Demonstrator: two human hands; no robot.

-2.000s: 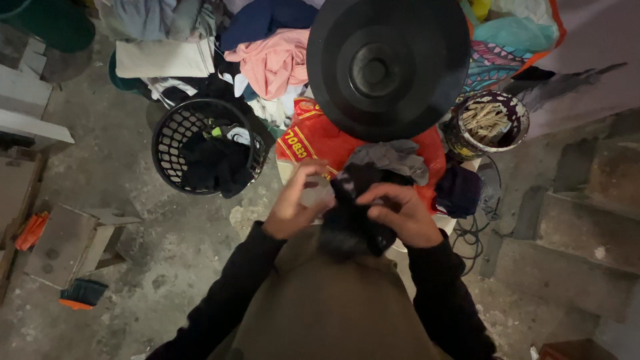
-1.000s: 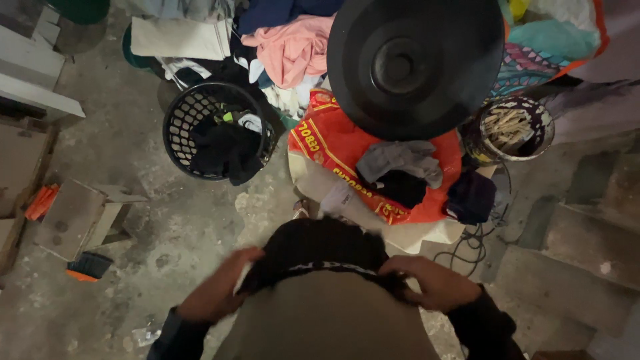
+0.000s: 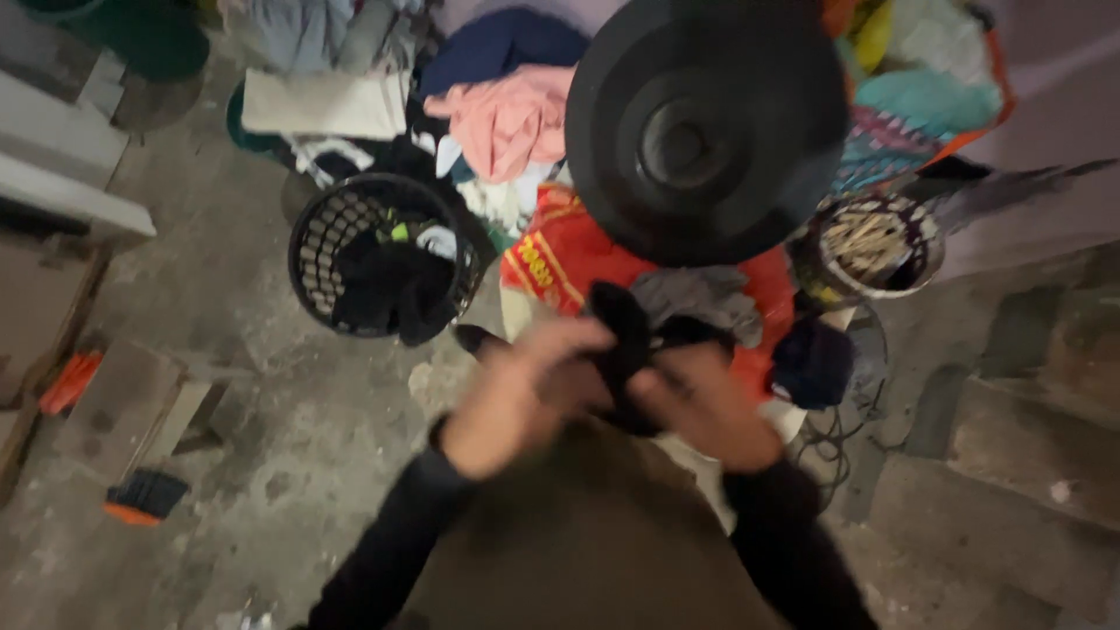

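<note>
Both hands are blurred in front of my body. My left hand (image 3: 525, 389) and my right hand (image 3: 704, 398) are on either side of a dark piece of cloth (image 3: 619, 337), which stands up between them and looks bunched. The fingers of both touch it, and its lower part is partly hidden by them. Just beyond lie a grey cloth (image 3: 700, 297) and some black fabric, on a red plastic bag (image 3: 604, 241) with yellow writing. A dark navy cloth bundle (image 3: 812, 363) sits to the right of the bag.
A black perforated basket (image 3: 306, 254) holds dark clothes at left. A large round black lid or basin (image 3: 752, 175) covers part of the bag. Behind are a pink garment (image 3: 516, 122) and folded cream cloth (image 3: 328, 105). A bucket of clothespins (image 3: 927, 249) stands right, near concrete steps (image 3: 1032, 420).
A second ago my hands were apart, low at a dark garment spread against my front. Now they are closer together and farther forward, at a bunched dark cloth.
</note>
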